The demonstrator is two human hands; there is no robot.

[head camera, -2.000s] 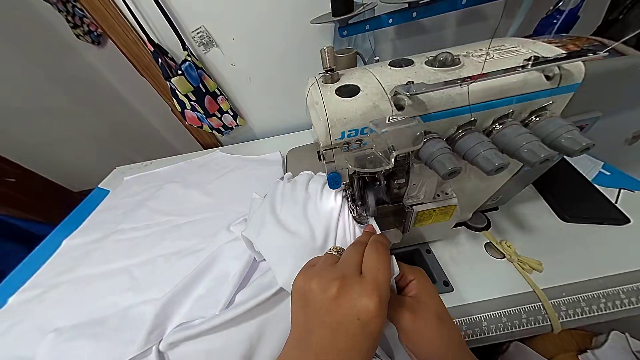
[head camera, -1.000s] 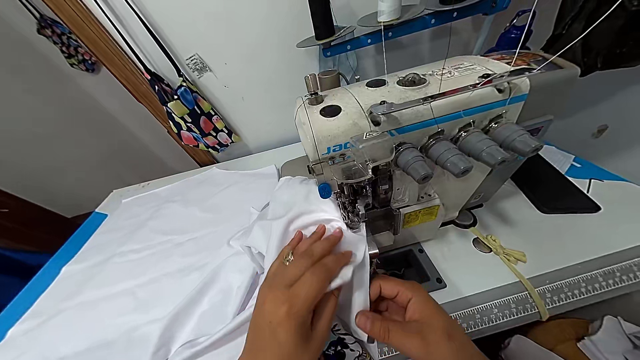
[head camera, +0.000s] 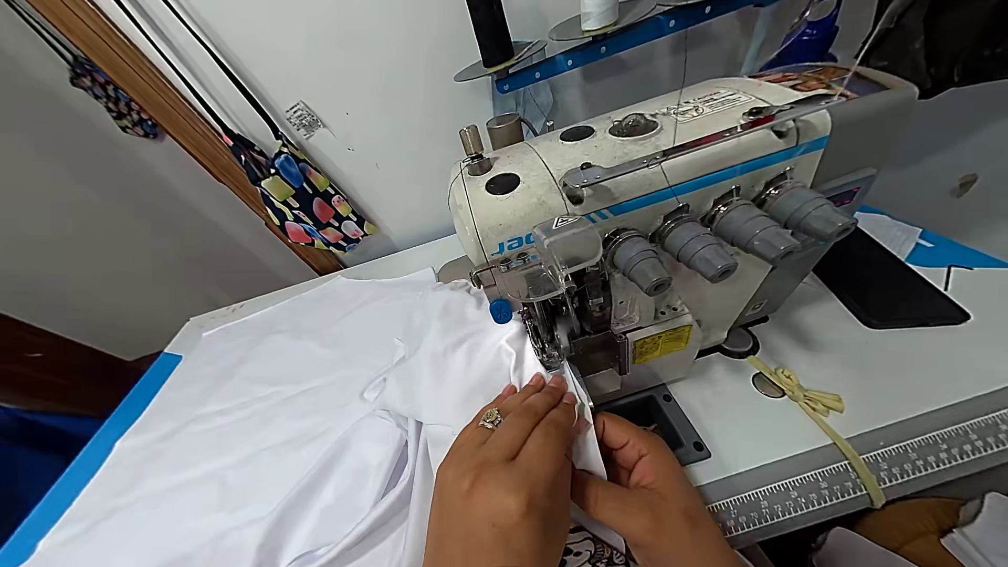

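Observation:
White fabric (head camera: 315, 394) spreads over the left of the sewing table and runs up to the presser foot (head camera: 551, 358) of a Jack overlock sewing machine (head camera: 646, 181). My left hand (head camera: 508, 465), with a ring on one finger, lies flat on the fabric just in front of the foot, fingers together and pointing at it. To its right, my right hand (head camera: 646, 488) pinches the fabric's edge between thumb and fingers. Part of a printed cloth (head camera: 594, 547) shows below, between the hands. The needle area is partly hidden by the clear guard.
Grey tension knobs (head camera: 697, 244) line the machine's front. A black phone-like slab (head camera: 890, 276) lies at the right. A measuring tape (head camera: 866, 472) runs along the table's front edge, with a yellow tied strip (head camera: 819, 409) over it. Thread cones (head camera: 490, 35) stand behind; a patterned cloth item (head camera: 307, 197) hangs at left.
My left hand has moved forward from lower on the fabric to just before the presser foot, its fingers now closer together. My right hand has stayed at the fabric's edge.

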